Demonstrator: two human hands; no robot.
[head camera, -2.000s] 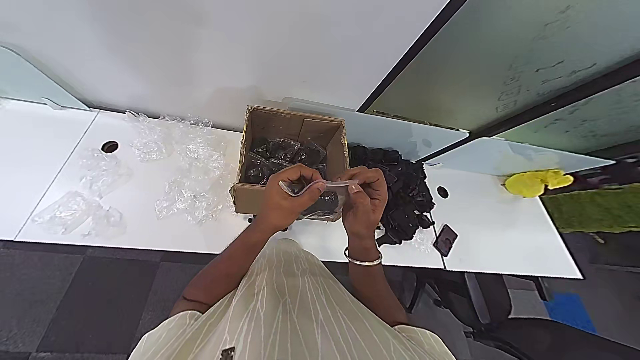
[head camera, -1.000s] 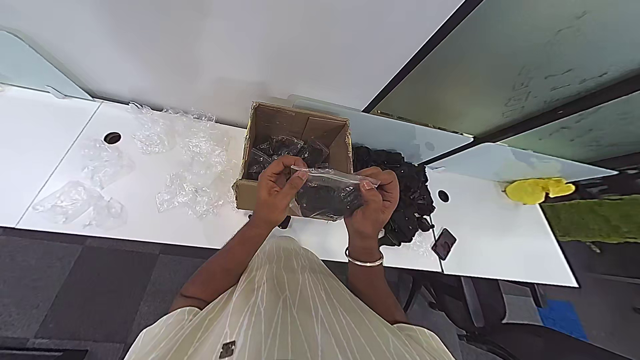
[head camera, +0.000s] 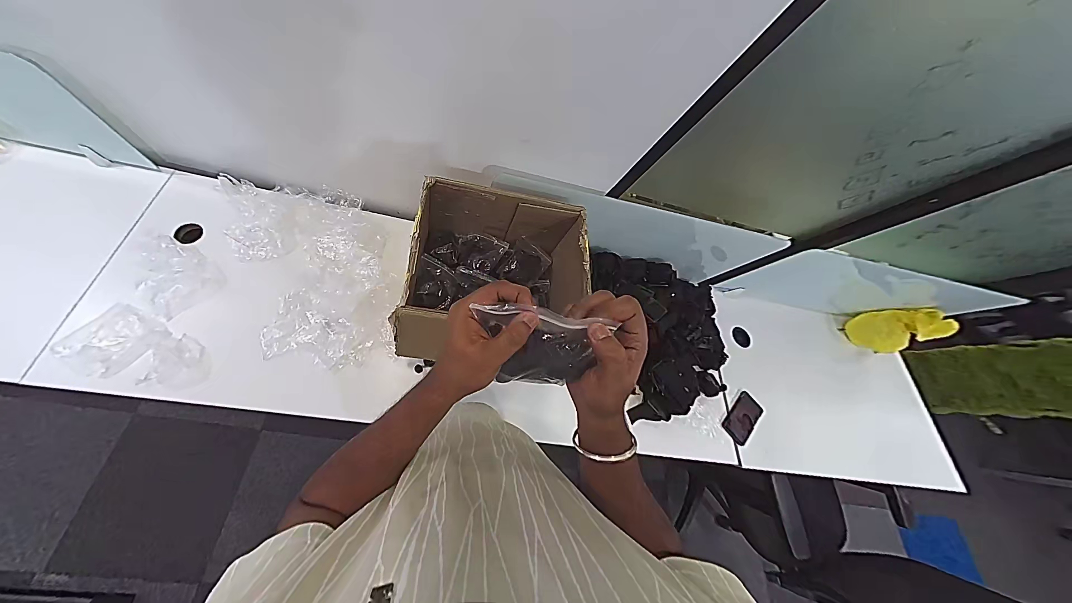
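Note:
Between my two hands is a clear zip-top plastic bag (head camera: 548, 356) with dark contents, held near the front edge of an open cardboard box (head camera: 423, 333). My left hand (head camera: 492, 339) pinches the left end of the bag's top strip between thumb and finger. The right end is gripped by my right hand (head camera: 610, 347), which has a bangle at its wrist. Inside the box lie several clear bags of dark items (head camera: 481, 255). A heap of black items (head camera: 674, 335) sits right of the box; what they are exactly cannot be told.
Crumpled clear plastic bags (head camera: 314, 322) spread over the left part of the white table (head camera: 243, 381). A phone (head camera: 743, 417) lies right of the black heap, and a yellow cloth (head camera: 896, 328) near the right end. Glass partitions (head camera: 796, 109) stand behind; a dark chair (head camera: 804, 519) is below right.
Two seconds ago my hands were close together on the bag's strip; one second ago they were farther apart with the bag spread between them. Now they are somewhat closer again, both still holding it.

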